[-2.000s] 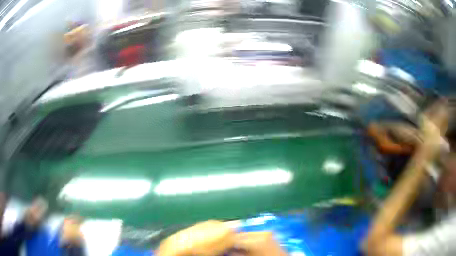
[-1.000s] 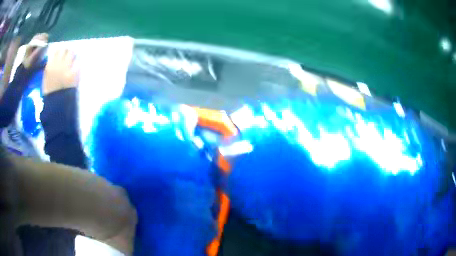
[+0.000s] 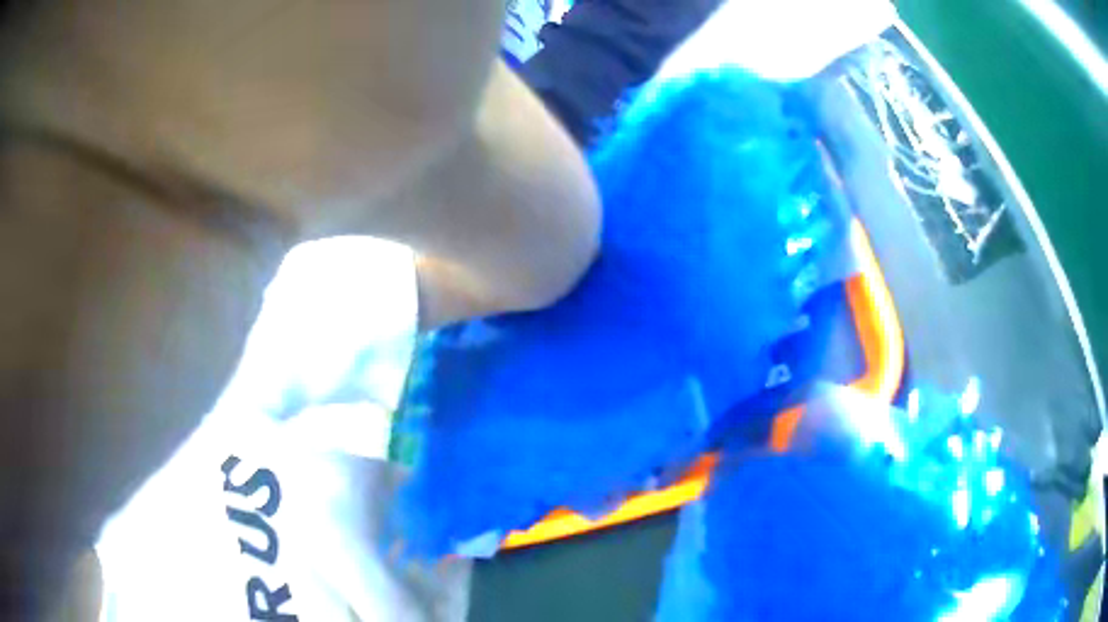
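Glossy blue film lies in a large heap at the centre. A second blue film heap is at the lower right. A bright orange strip runs between and under the heaps. A bare bent arm, blurred and very close to the camera, covers the upper left; it looks like my own raised arm. No fingers can be made out. Neither my left hand nor my right hand shows; they are outside the picture or hidden.
A white shirt with dark letters is at the lower left. The grey ledge curves along the right, with a crumpled clear-looking sheet on it. The green belt is at the right edge. A neighbour's dark sleeve shows at the top.
The view has swung from the belt down onto the film heaps and tilted. The bare arm now fills much of the upper left. The hands at the bottom two seconds ago are gone from view.
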